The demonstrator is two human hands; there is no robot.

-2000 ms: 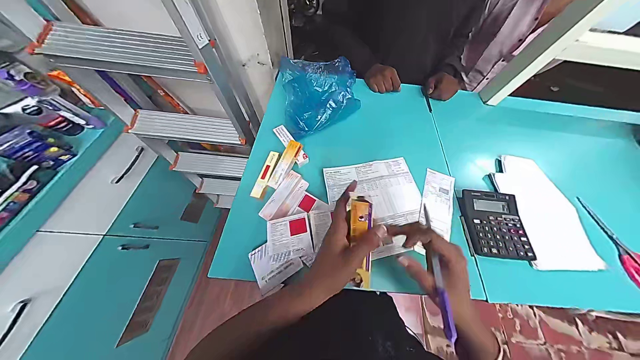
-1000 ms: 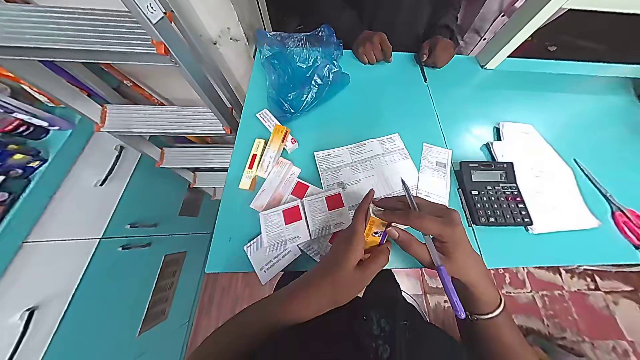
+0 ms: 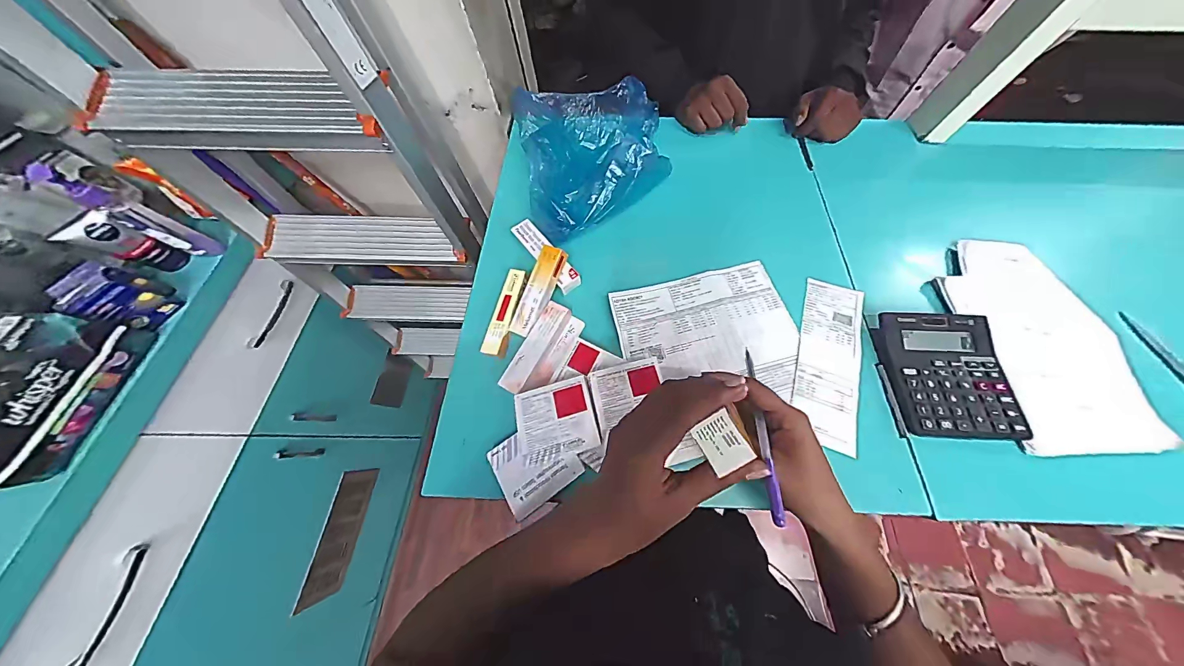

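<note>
Low over the counter's front edge, my left hand [image 3: 661,444] grips a small printed carton [image 3: 723,442], its pale printed face toward me. Around the carton's far side curls my right hand [image 3: 786,444], which also holds a purple pen [image 3: 770,462] with its tip pointing away from me. Beyond my hands lie a printed invoice sheet [image 3: 708,319] and a narrow paper slip [image 3: 828,365]. Left of them are several medicine cartons, among them a yellow carton [image 3: 504,313] and an orange and white carton [image 3: 539,289], and blister packs with red squares [image 3: 558,413].
A blue plastic bag [image 3: 592,157] lies at the counter's [image 3: 740,203] far left corner. To the right are a calculator [image 3: 953,375], white papers [image 3: 1064,351] and part of scissors [image 3: 1152,342]. Another person's hands [image 3: 717,104] rest on the far edge. An aluminium ladder [image 3: 356,236] stands left.
The carton has turned in my hands, so a pale printed face shows now where its yellow side showed before. The pen stays in my right hand.
</note>
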